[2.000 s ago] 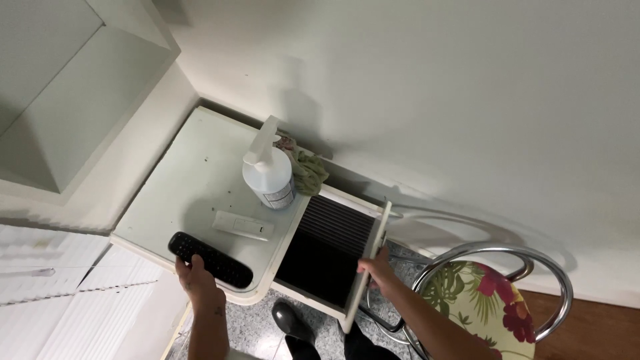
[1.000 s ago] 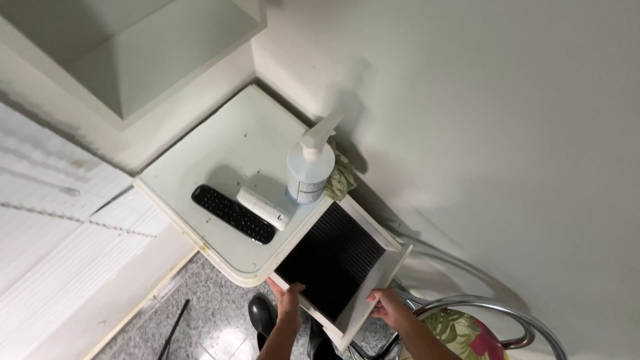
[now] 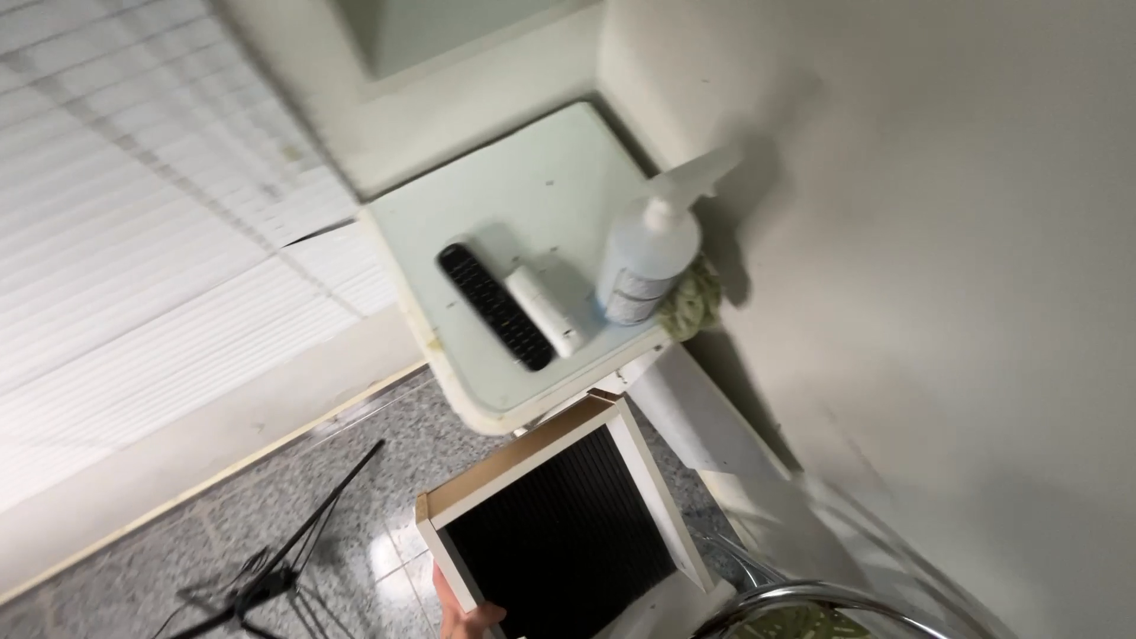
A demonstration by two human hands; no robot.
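A white drawer (image 3: 653, 497) with a black ribbed bottom is out of the small white table (image 3: 479, 417), tilted just below its top. My left hand (image 3: 466, 608) grips the drawer's left side at the bottom of the view, the thumb over the rim. My right hand is outside the frame. On the tabletop lie a black remote control (image 3: 495, 306) and, close beside it, a white remote-like device (image 3: 543, 312). A clear pump bottle (image 3: 646, 262) of liquid stands at the table's right edge, next to a crumpled green cloth (image 3: 692, 302).
The chrome frame (image 3: 825, 593) of a chair with a floral seat is at the lower right. A black stand with cables (image 3: 275, 581) rests on the speckled floor at lower left. White blinds (image 3: 160, 213) hang at the left, and a wall rises close on the right.
The drawer has come out of the table and moved away from its front. My right hand has left the view. Two seconds ago my left hand held the black remote; it lies on the tabletop now.
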